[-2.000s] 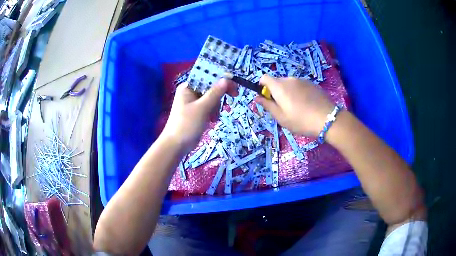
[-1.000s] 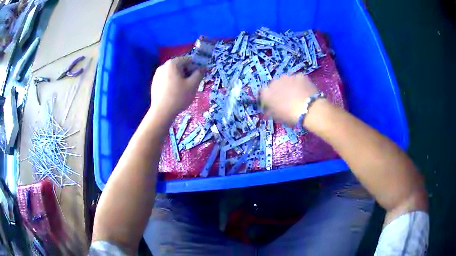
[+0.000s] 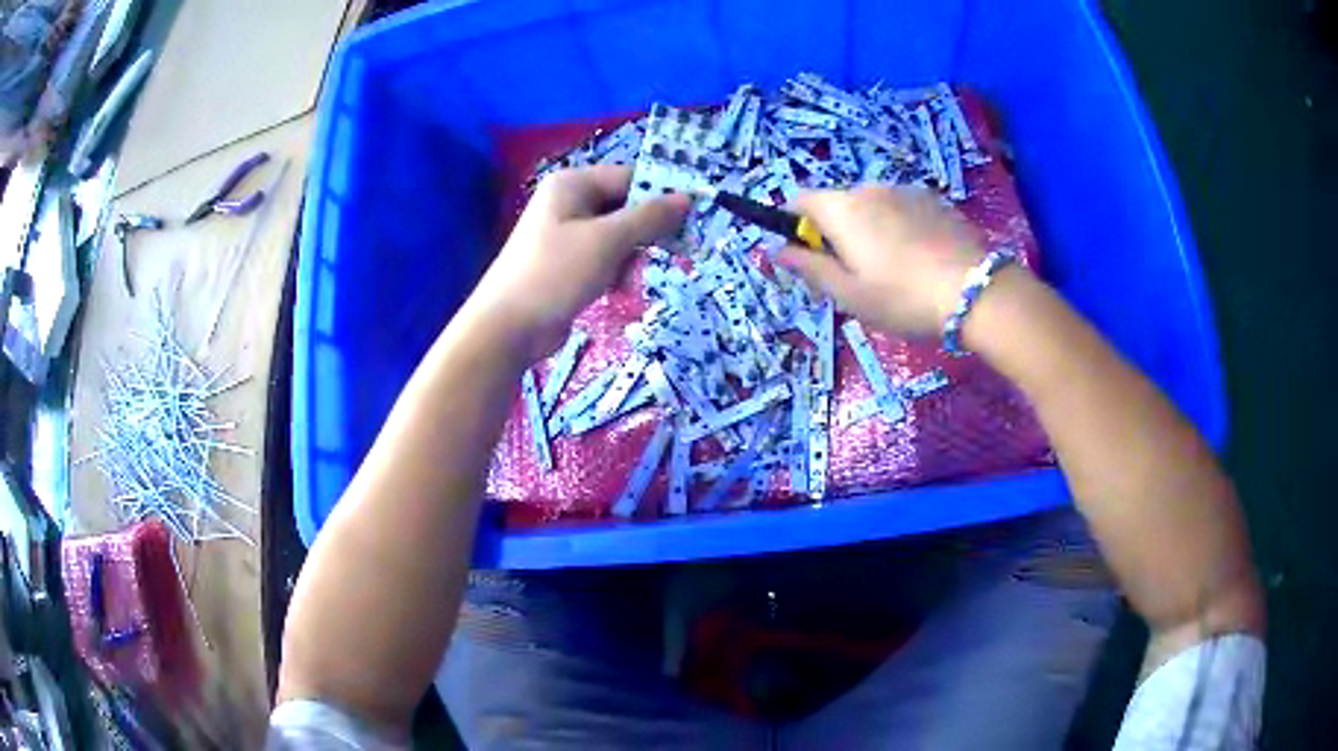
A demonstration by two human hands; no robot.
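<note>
My left hand (image 3: 580, 242) holds a silver-grey perforated panel (image 3: 672, 147) with rows of dark holes by its lower left part, above the bin. My right hand (image 3: 888, 257), with a beaded bracelet at the wrist, holds a hand tool (image 3: 766, 217) with a black working end and yellow-and-black grip. The tool's tip is at the panel's right side; whether it bites on the panel cannot be told. Separated strips (image 3: 734, 345) lie heaped below on pink bubble wrap (image 3: 565, 484) in the blue bin (image 3: 734, 540).
On the brown bench (image 3: 220, 147) at the left lie purple-handled pliers (image 3: 231, 198), another small tool (image 3: 129, 228), thin pale sticks (image 3: 159, 433) and a pink packet (image 3: 125, 602) with a blue-handled tool (image 3: 100, 599) on it. Grey holed plates (image 3: 44, 308) line the far left.
The panel looks narrower than two seconds ago. One second ago it was tilted and my right hand was blurred lower over the heap; now tool and panel are together again.
</note>
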